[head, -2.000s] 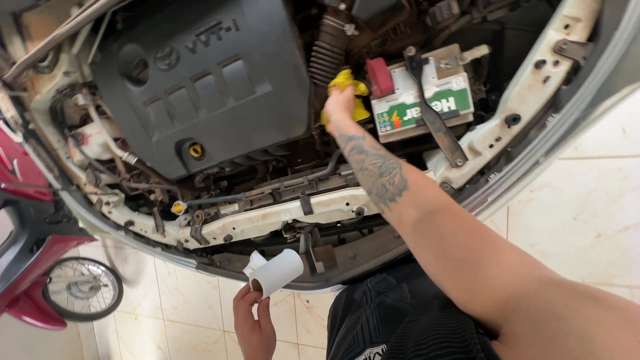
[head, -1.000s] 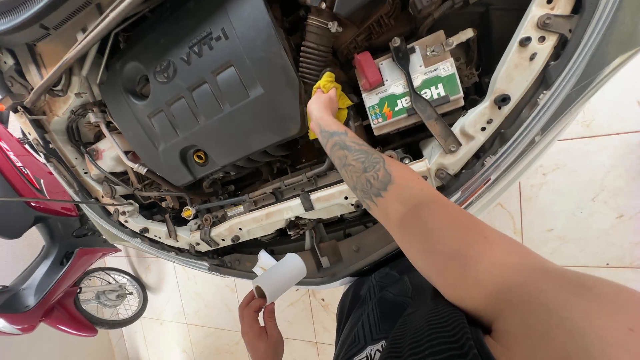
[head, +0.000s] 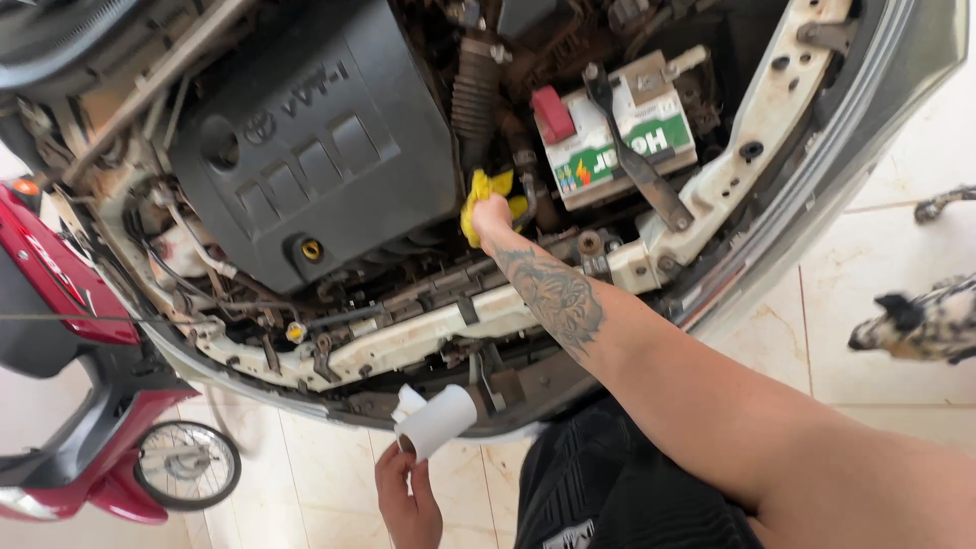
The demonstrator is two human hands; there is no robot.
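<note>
My right hand [head: 492, 215] grips a yellow cloth [head: 479, 200] down in the engine bay, beside the right edge of the black plastic engine cover [head: 328, 145] and below the ribbed air intake hose [head: 474, 95]. What the cloth touches underneath is hidden. To the right of it sits the car battery [head: 621, 145], with a red terminal cover [head: 553, 114] and a dark metal hold-down bracket [head: 637, 156] across its top. At the lower middle, my left hand [head: 408, 496] holds a white paper roll [head: 441, 423] by its lower end, in front of the car's front edge.
The pale radiator support [head: 427, 332] crosses between me and the engine. A red motorcycle [head: 99, 427] stands at the left. On the tiled floor [head: 755, 335] at the right is a black-and-white spotted dog [head: 926, 320]. A thin dark cord [head: 76, 316] crosses the left side.
The dog has come into view at the right. My right hand with the yellow cloth has moved down, farther from the intake hose's upper part. My left hand still holds the roll.
</note>
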